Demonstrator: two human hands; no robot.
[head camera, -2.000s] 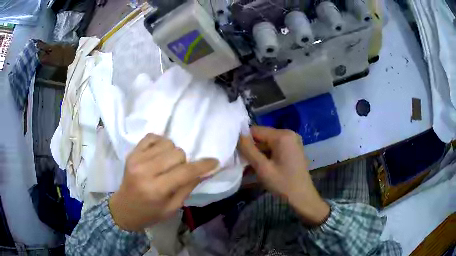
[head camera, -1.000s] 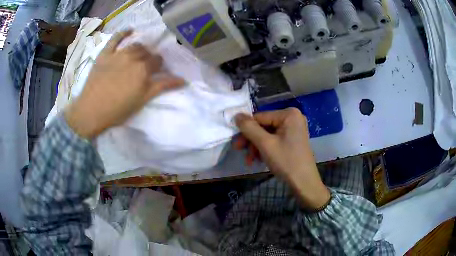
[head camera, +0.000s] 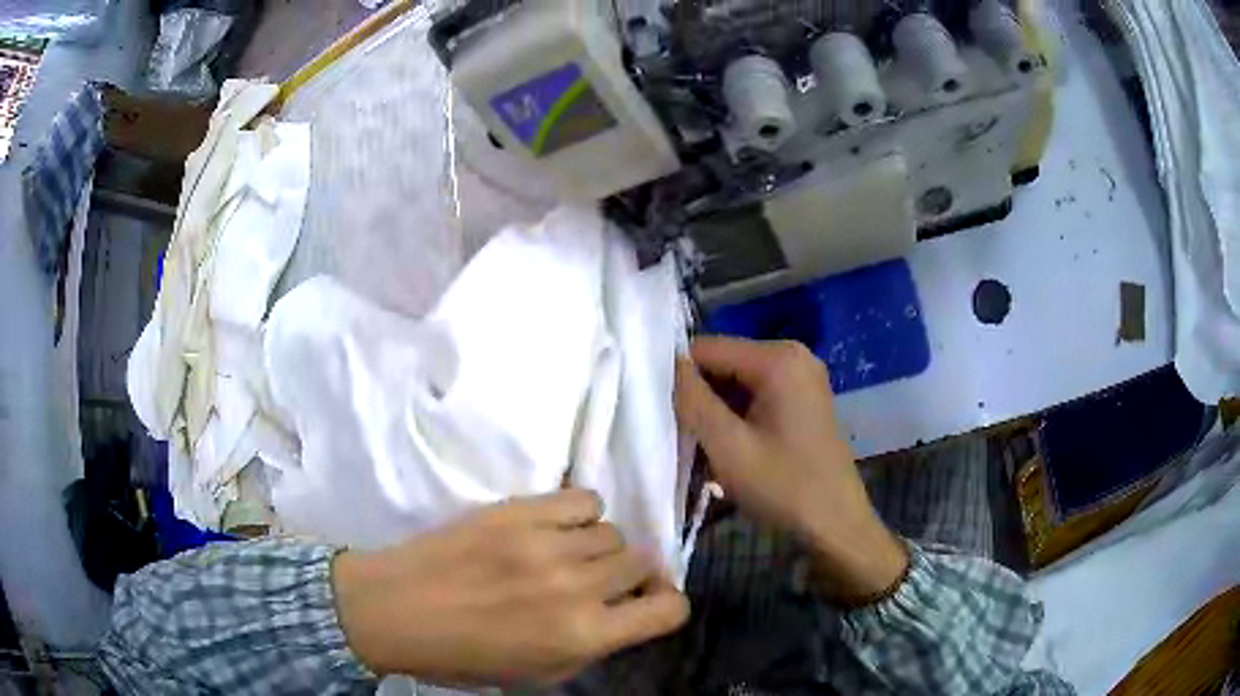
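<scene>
A white knit garment piece lies bunched in front of the overlock machine, its right edge running up to the presser foot area. My left hand grips the cloth's near edge low at the centre, fingertips pinched near the table's front. My right hand pinches the cloth's right edge just below the needle area. A thin white strand or tail hangs beside that edge between my hands. The stitching point itself is hidden by the machine head and cloth.
A heap of white and cream pieces lies at the left of the table. A blue pad sits at the machine's front edge. Pale knobs line the machine. White layers hang at the far right. A dark-topped box stands lower right.
My left hand has moved from the upper left down to the cloth's near edge. The cloth now stretches towards me. My right hand stays near the needle, slightly lower.
</scene>
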